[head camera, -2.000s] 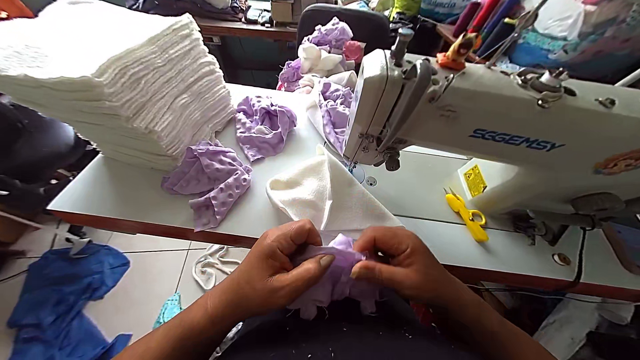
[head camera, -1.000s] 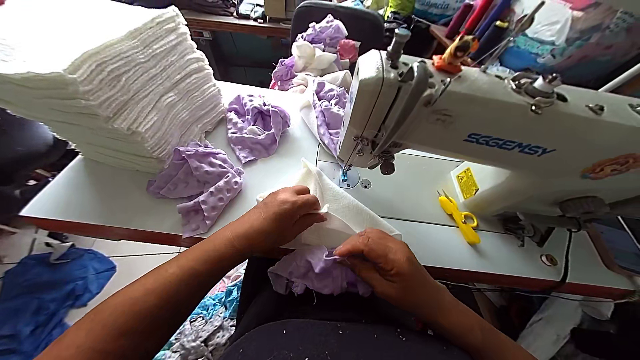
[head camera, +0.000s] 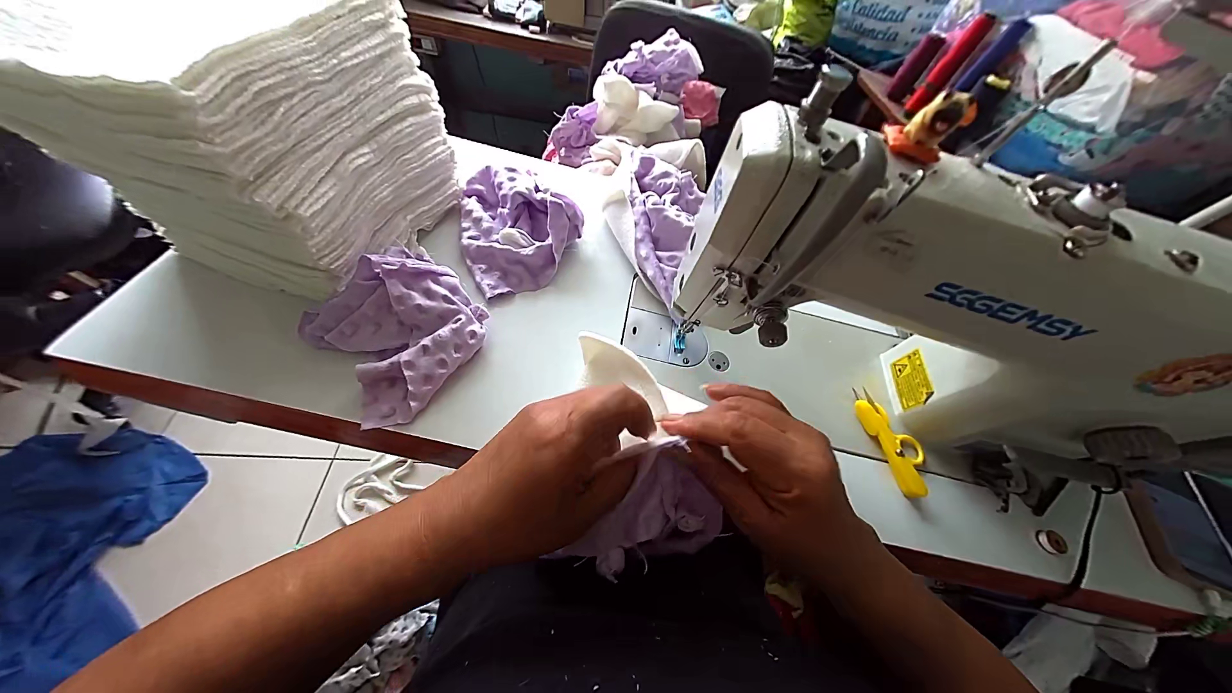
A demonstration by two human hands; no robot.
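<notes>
My left hand (head camera: pixel 568 462) and my right hand (head camera: pixel 770 462) meet at the table's front edge, both pinching layered fabric. White cloth (head camera: pixel 611 371) rises above my fingers, and lilac dimpled fabric (head camera: pixel 654 515) hangs below them with frayed edges. Just beyond stands a white industrial sewing machine (head camera: pixel 924 241), its presser foot (head camera: pixel 681 339) over the metal needle plate (head camera: pixel 654 332). Yellow thread snips (head camera: pixel 893 448) lie on the machine bed to the right of my right hand. My fingers hide part of the join between the two fabrics.
A tall stack of white cloths (head camera: pixel 318 144) fills the table's left. Lilac fabric pieces (head camera: pixel 414 318) (head camera: pixel 520 231) lie beside it. More lilac and white pieces (head camera: pixel 635 106) are heaped behind, by a dark chair (head camera: pixel 751 48). Blue cloth (head camera: pixel 87 539) lies on the tiled floor.
My hands have come closer together than a second ago, and the white cloth, spread over the table edge then, is now gathered between them.
</notes>
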